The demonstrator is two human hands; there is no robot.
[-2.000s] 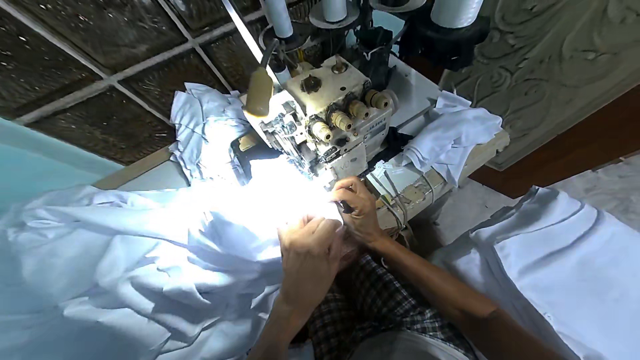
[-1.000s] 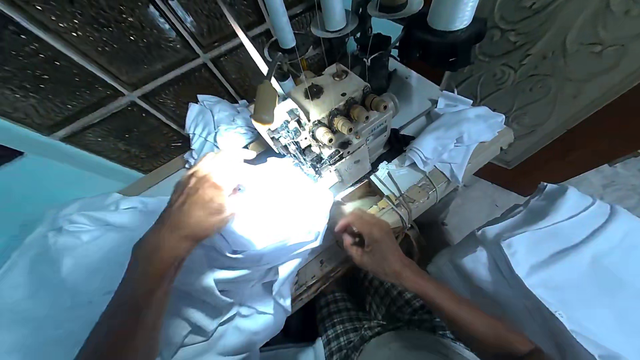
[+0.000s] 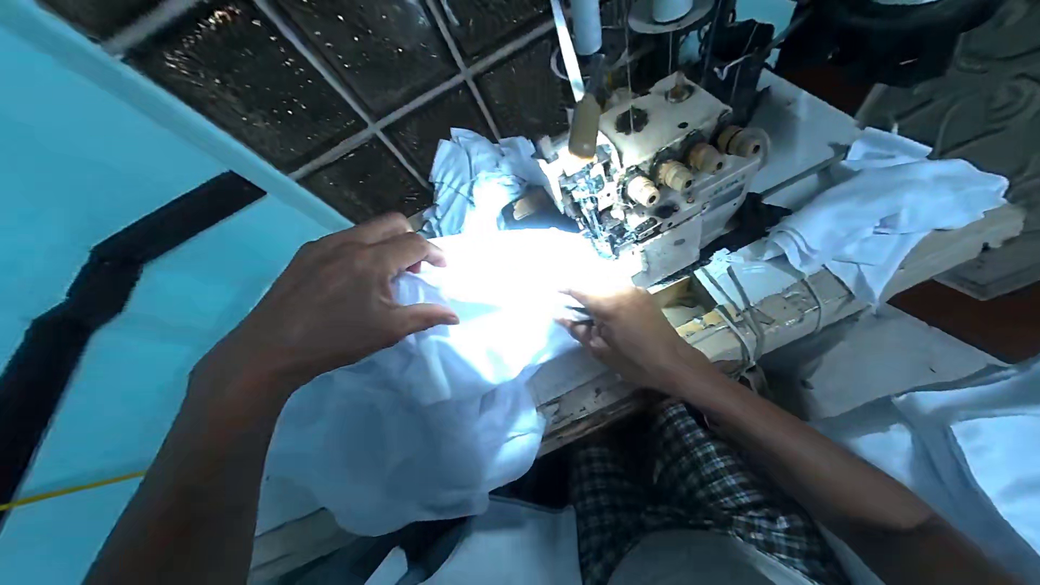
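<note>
An overlock sewing machine (image 3: 674,179) stands on a worn table, its lamp glaring on the white fabric (image 3: 455,390) in front of the needle area. My left hand (image 3: 357,292) is at the left edge of this fabric, thumb and fingers apart; glare hides whether it pinches any cloth. Close to the machine's front, my right hand (image 3: 617,329) has curled fingers around a small dark tool, whose kind I cannot tell, and touches the fabric's right side. The cloth drapes over the table's near edge.
Crumpled light cloth (image 3: 479,179) lies behind and left of the machine. More white cloth (image 3: 902,203) rests on the table's right end, near cords (image 3: 743,313) tied around the edge. White fabric (image 3: 975,439) lies at lower right. A dark tiled wall (image 3: 325,81) rises behind.
The view has shifted left. My right hand, apart from the fabric one second ago, is now against it near the machine. The large spread of cloth at left has shrunk to a smaller hanging bundle.
</note>
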